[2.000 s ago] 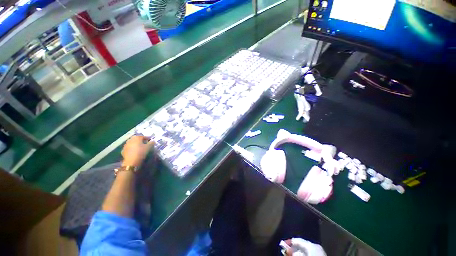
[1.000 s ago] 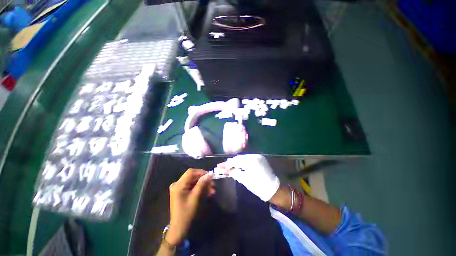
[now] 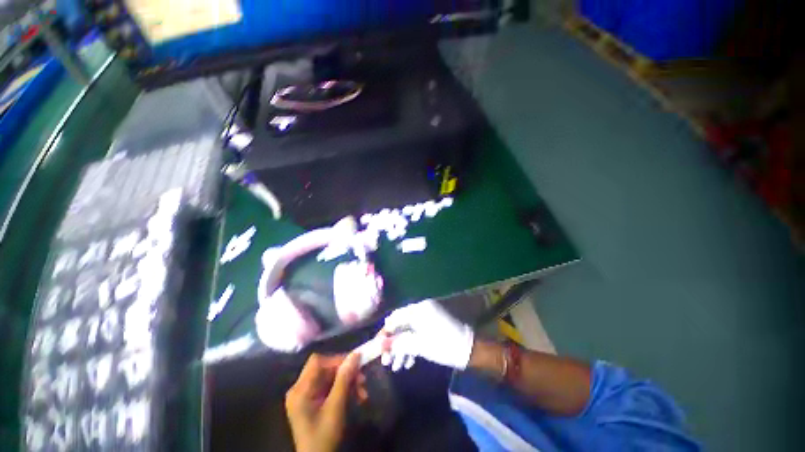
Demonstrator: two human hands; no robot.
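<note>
My left hand point(image 3: 325, 397), bare, and my right hand point(image 3: 428, 335), in a white glove, meet over my lap just below the bench edge. Their fingertips hold a small white piece point(image 3: 371, 350) between them; blur hides its exact shape. A pale pink-white headset point(image 3: 304, 246) lies on the green mat point(image 3: 477, 247) at the front edge, its two cups towards me. Small loose white pieces point(image 3: 388, 221) lie in a row behind the right cup.
A clear blister tray point(image 3: 97, 309) with many white pieces is at left. A black PC case point(image 3: 371, 168) with coiled wire point(image 3: 316, 94) stands below the monitor point(image 3: 291, 26). A dark mouse point(image 3: 538, 226) is at the right bench edge. A longer white strip point(image 3: 231, 350) lies at the front-left.
Since two seconds ago my left hand has left the tray's near corner and joined my right hand at the white piece. In the last second the view tilted up and right; both hands stay together.
</note>
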